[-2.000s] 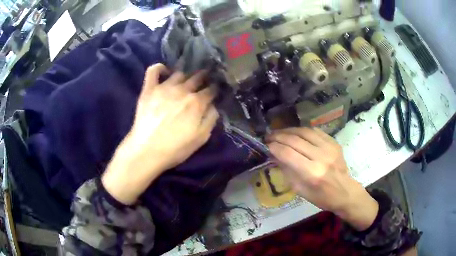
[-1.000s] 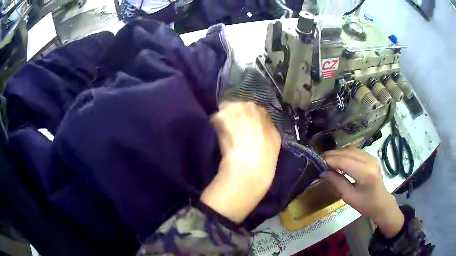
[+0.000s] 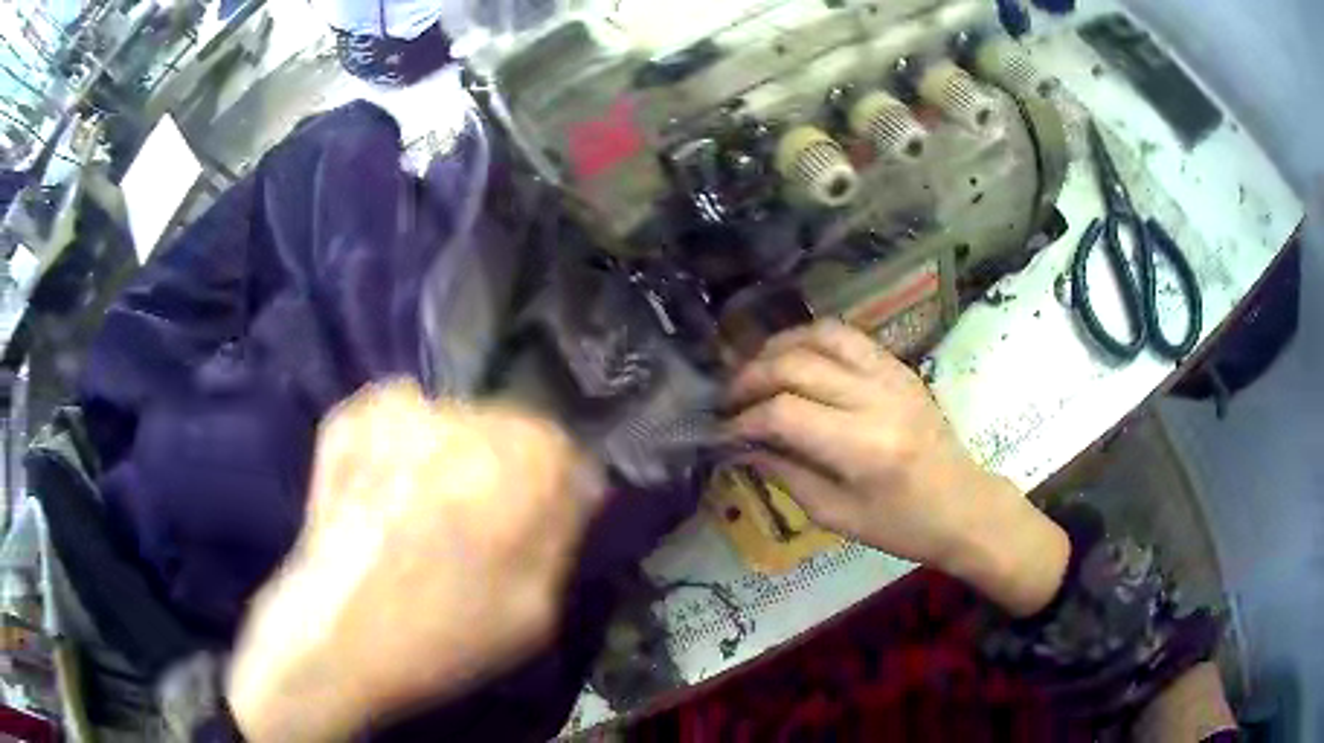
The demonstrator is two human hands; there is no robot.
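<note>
A dark navy garment body (image 3: 218, 479) is heaped left of the overlock machine (image 3: 944, 189). A grey striped piece (image 3: 661, 421) lies bunched in front of the machine head, beside the needle area. My right hand (image 3: 857, 443) pinches the edge of the striped piece just right of the needle area. My left hand (image 3: 421, 552) is blurred and large over the garment, its fingers curled; whether it grips cloth is hidden. The yellow tray (image 3: 770, 523) is partly under my right hand.
Black-handled scissors (image 3: 1133, 283) lie on the white table (image 3: 1002, 385) at the right. Cream tension knobs (image 3: 816, 163) line the machine front. Dark thread ends lie near the table's front edge. A white sheet (image 3: 160, 189) shows at the upper left, with other workshop clutter.
The view has tilted and shifted. My left hand has moved back from the striped cloth near the needle towards me. The striped piece is now more bunched; my right hand stays at the cloth edge.
</note>
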